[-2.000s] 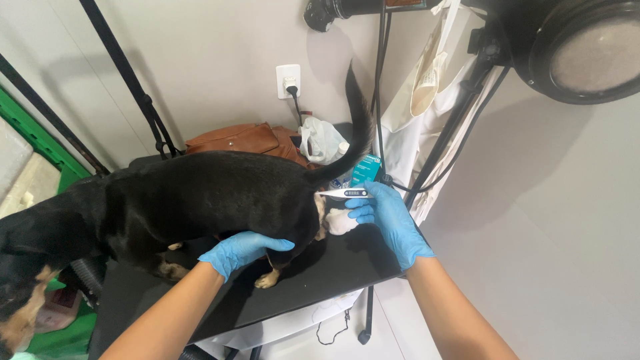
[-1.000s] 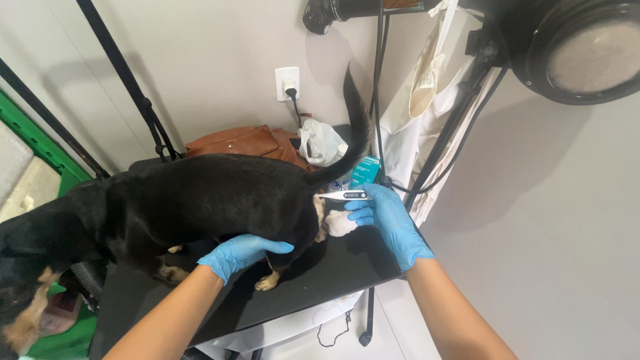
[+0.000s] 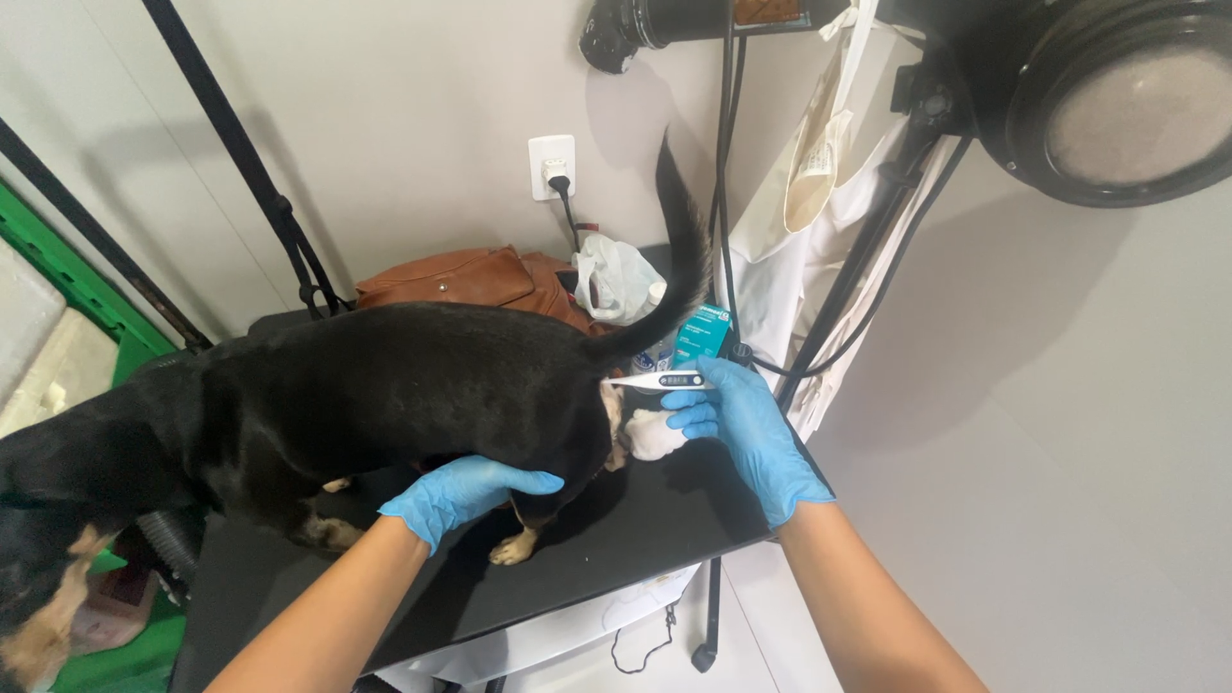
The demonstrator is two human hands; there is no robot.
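A black-and-tan dog (image 3: 385,385) stands on a black table (image 3: 616,549), its head at the left edge and its tail raised. My right hand (image 3: 746,428), in a blue glove, holds a white digital thermometer (image 3: 659,381) level by its display end; the thin tip meets the dog's rear under the tail. Below it, a wad of white cotton (image 3: 654,435) lies close to my right fingertips. My left hand (image 3: 472,496), also gloved in blue, is around the front of the dog's hind thigh, with the thumb on top and the other fingers hidden beneath the belly.
Behind the dog are a brown leather bag (image 3: 472,279), a white plastic bag (image 3: 616,279), a bottle (image 3: 654,356) and a teal box (image 3: 703,332). A black dryer (image 3: 1107,106) on a stand and hanging cloth bags (image 3: 808,183) are at right. A green crate (image 3: 87,274) stands at left.
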